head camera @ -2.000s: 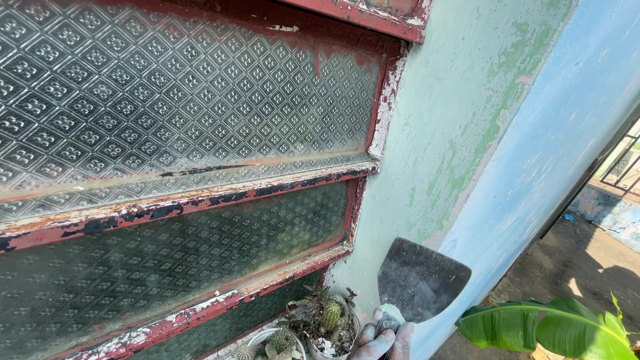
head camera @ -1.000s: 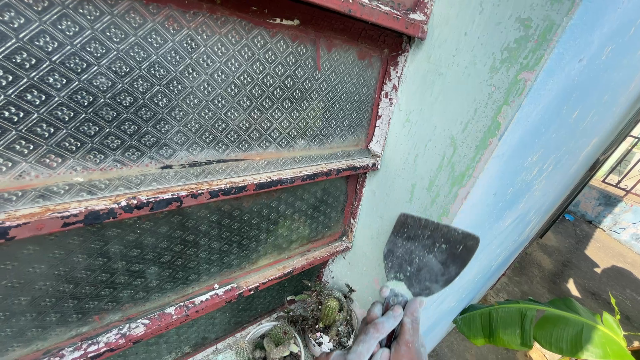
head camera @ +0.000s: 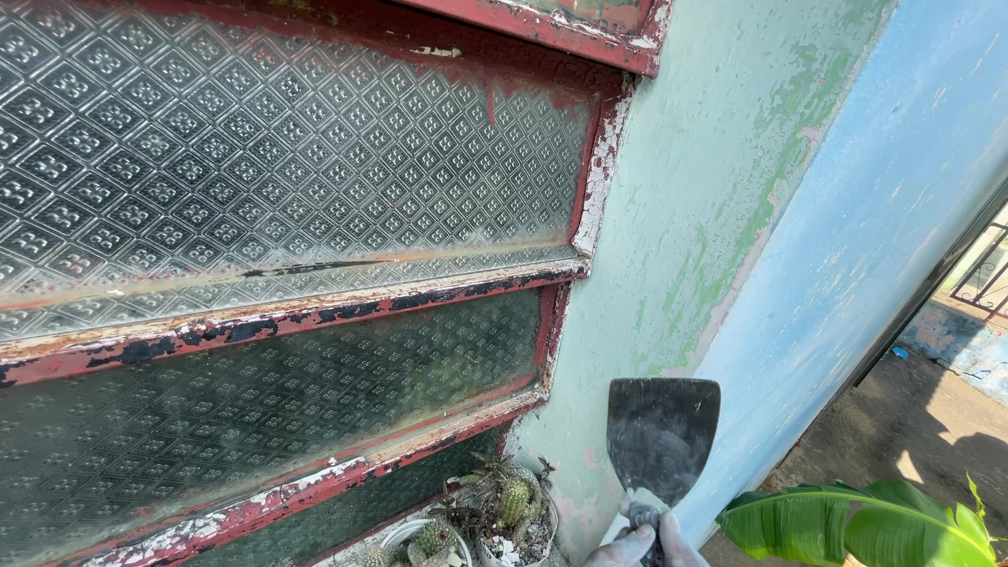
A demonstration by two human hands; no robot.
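Observation:
My right hand [head camera: 650, 547], dusty with pale powder, grips the handle of a broad paint scraper [head camera: 663, 437] at the bottom of the view, right of centre. Its dark, dusty metal blade points upward, and its top edge lies at or just in front of the pale green wall [head camera: 669, 197]; contact is unclear. Patches of brighter green and pinkish paint show on that wall above the blade. My left hand is out of view.
A window with patterned glass [head camera: 315, 157] and peeling red frames [head camera: 315, 311] fills the left. Potted cacti [head camera: 516, 500] stand below it, near my hand. A blue wall surface [head camera: 874, 205] runs along the right, with a large green leaf [head camera: 850, 516] at lower right.
The scraper blade, tilted to the right in both earlier frames, now stands more upright. Since one second ago, my right hand and the scraper have moved lower in the view.

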